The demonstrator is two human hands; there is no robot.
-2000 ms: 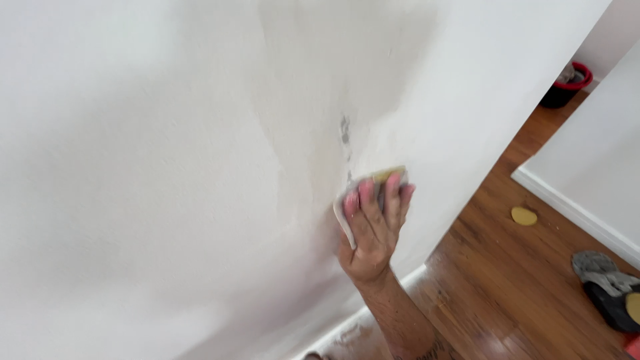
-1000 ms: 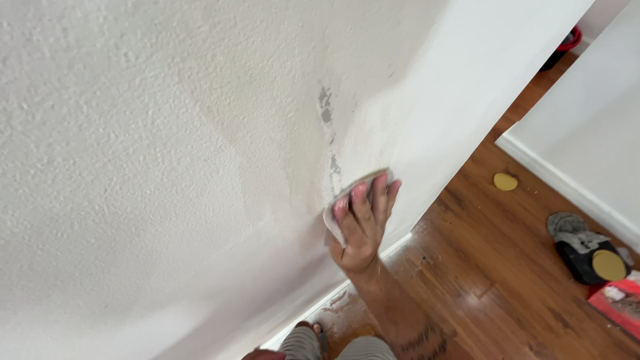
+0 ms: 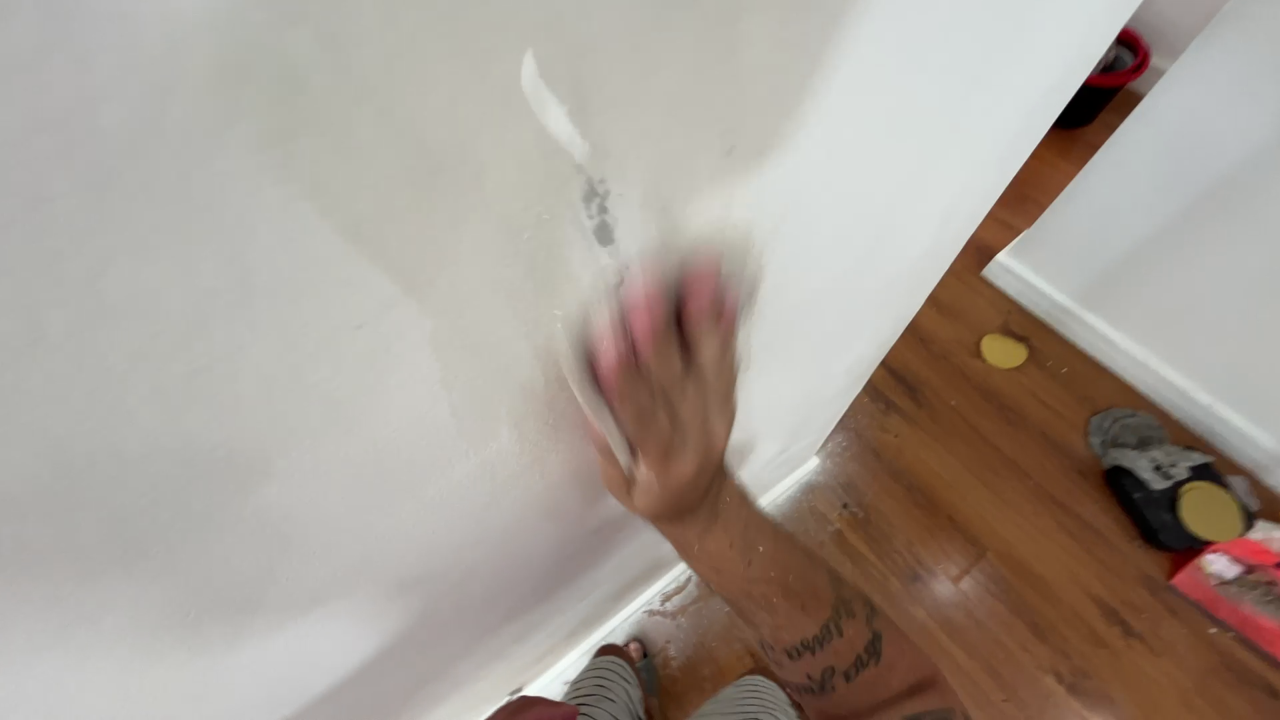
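Observation:
My right hand [image 3: 665, 380] is blurred and lies with its palm toward the white wall [image 3: 330, 400]. Under its fingers is a thin, pale-edged pad or sanding disc [image 3: 598, 410], mostly hidden by the hand. Just above the fingertips, the wall has a rough grey patch [image 3: 598, 212], with a curved white streak [image 3: 553, 108] higher up. Around them spreads a duller, beige-grey area of wall. My left hand is not in view.
On the wood floor [image 3: 960, 540] at right lie a yellow sanding disc [image 3: 1004, 351], a black-and-grey object [image 3: 1150, 480] with another yellow disc [image 3: 1210, 511] on it, and a red tray or box [image 3: 1235, 590]. A black, red-rimmed bucket [image 3: 1125, 65] stands beyond the wall's edge. My feet are near the baseboard.
My right hand stays at the wall below the grey patch and is now blurred by motion. The curved white streak above the patch does not show in the earlier frames.

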